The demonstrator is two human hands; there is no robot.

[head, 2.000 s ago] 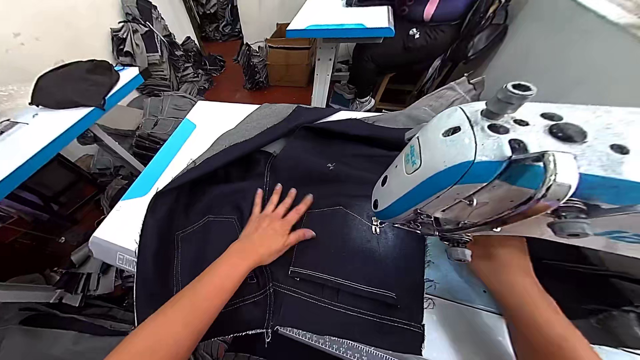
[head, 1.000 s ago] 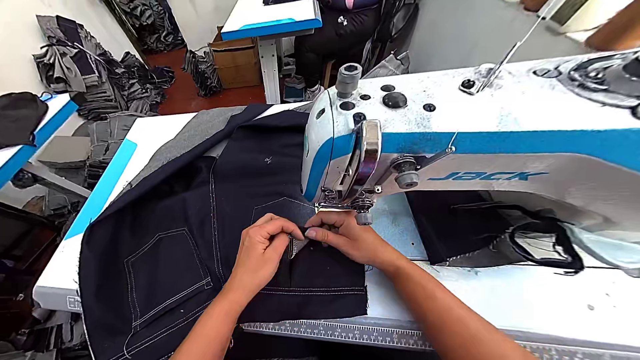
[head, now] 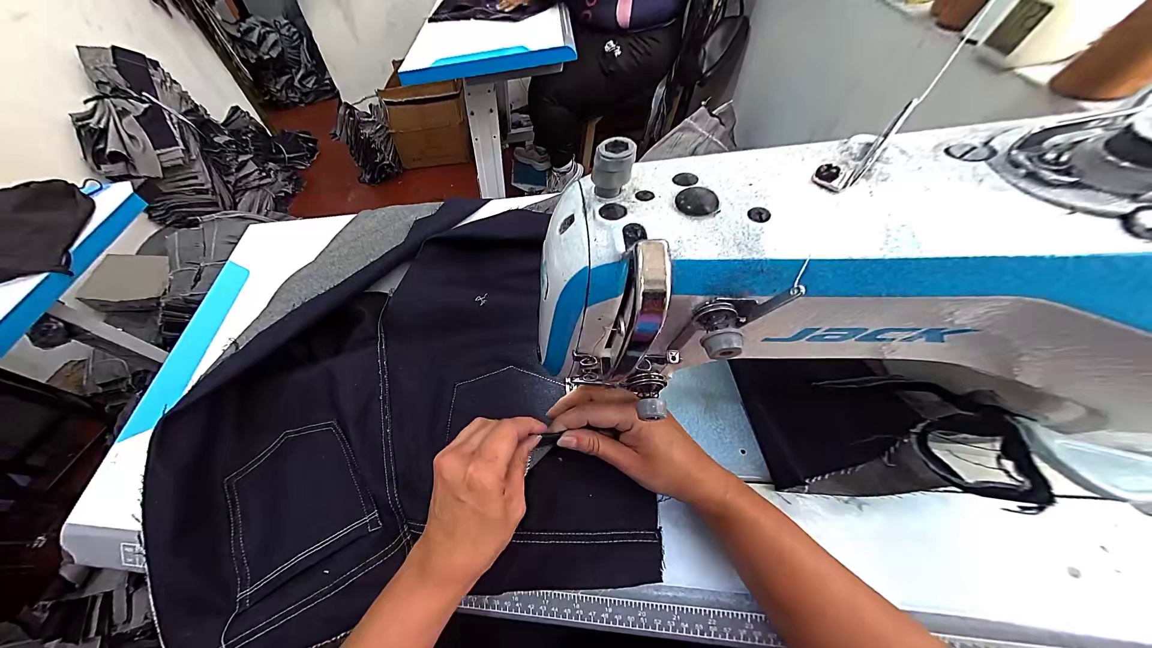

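Note:
Dark denim trouser panels (head: 468,270) lie spread over the sewing table, stitched in white, with a patch pocket (head: 301,504) on the left part. A second pocket (head: 490,387) reaches under the head of a white and blue Jack sewing machine (head: 855,225). Just left of the needle area, my left hand (head: 481,490) pinches the pocket's folded edge. My right hand (head: 630,441) pinches the same edge from the other side, close beside the presser foot area. The fingertips nearly meet. The machine head and my fingers hide the needle and foot.
A ruler strip (head: 630,612) runs along the table's front edge. Dark fabric scraps (head: 828,432) lie beneath the machine arm. Bundles of cut denim (head: 153,135) are heaped at the left by a cardboard box (head: 427,121). A person (head: 603,90) sits at another table behind.
Two seconds ago my left hand lay flat on the denim and my right was partly behind the machine head; both now pinch the pocket edge. The view has swung right.

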